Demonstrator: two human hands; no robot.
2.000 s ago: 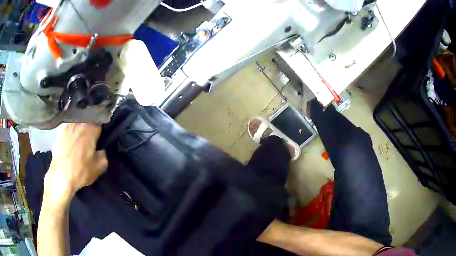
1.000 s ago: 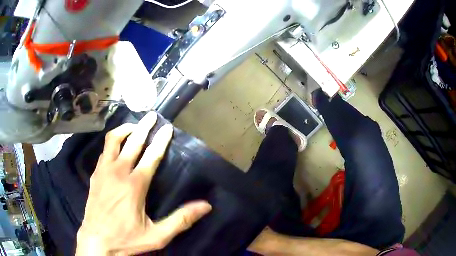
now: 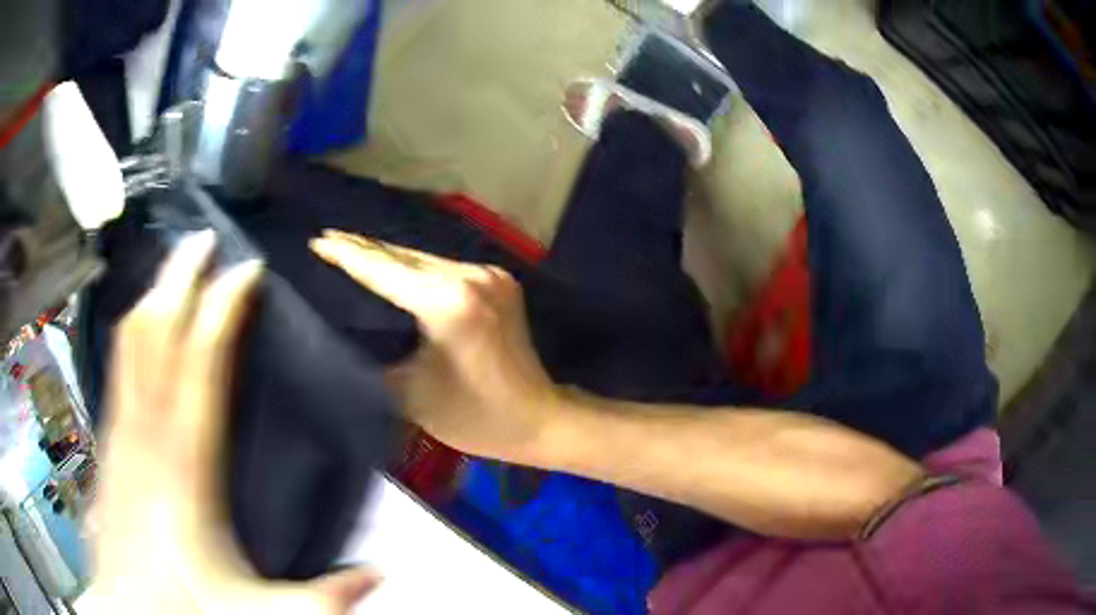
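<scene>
A black padded bag piece (image 3: 313,421) stands at the left, its upper edge by the metal parts of the sewing machine (image 3: 234,132). My left hand (image 3: 174,408) is blurred and lies along its left side, fingertips at the upper edge and thumb round the lower end. My right hand (image 3: 463,330) is on the piece's right side against black fabric, index finger stretched toward the machine. Its other fingers are partly hidden, so its hold is unclear. The needle area is too blurred to read.
A white table edge (image 3: 445,559) is at the bottom, beside a blue bundle (image 3: 541,529). My legs are at the centre and right, with a sandalled foot by the pedal (image 3: 673,75). A black crate (image 3: 986,96) stands at upper right. Red material (image 3: 775,318) lies between my legs.
The view has swung down and left, so the machine sits at the upper left. My right hand has come up from the lower edge to the black work. My left hand still lies on it.
</scene>
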